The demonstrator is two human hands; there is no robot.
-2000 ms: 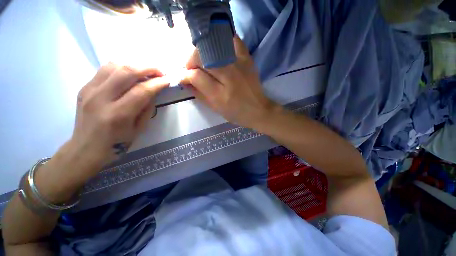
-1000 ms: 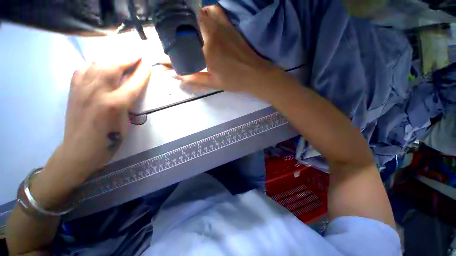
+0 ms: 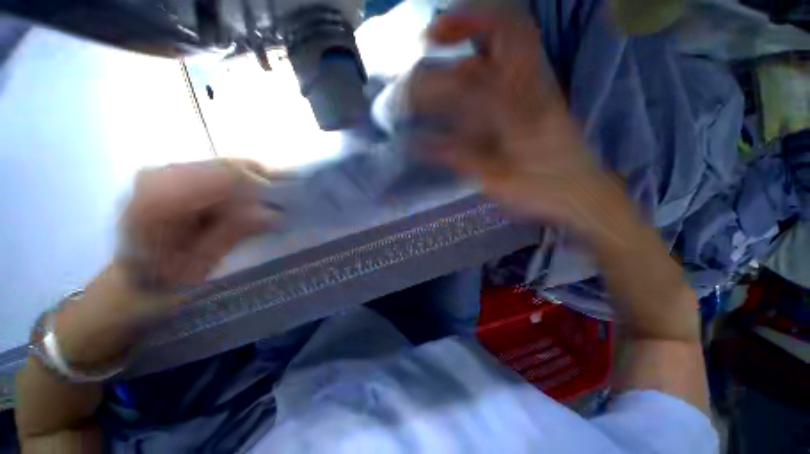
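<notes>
A blurred blue-grey garment piece (image 3: 342,188) stretches between my hands over the front of the white machine bed. My left hand (image 3: 191,217) is blurred, its fingers closed at the piece's left end. My right hand (image 3: 484,111) is also blurred, right of the dark ribbed cylinder (image 3: 330,84), with the cloth at its fingers. The needle area (image 3: 264,58) is in bright glare at the top, behind the cloth. Exact finger contact is hard to see.
The dark machine head (image 3: 115,22) spans the upper left. A ruler strip (image 3: 355,257) runs along the table's front edge. Blue-grey garments (image 3: 657,133) are heaped at the right. A red basket (image 3: 551,341) is below the edge, by the lap in light blue cloth.
The blue-grey piece now shows stretched between the hands, in front of the needle. My right hand has moved right and toward me; my left hand has come slightly nearer the table edge.
</notes>
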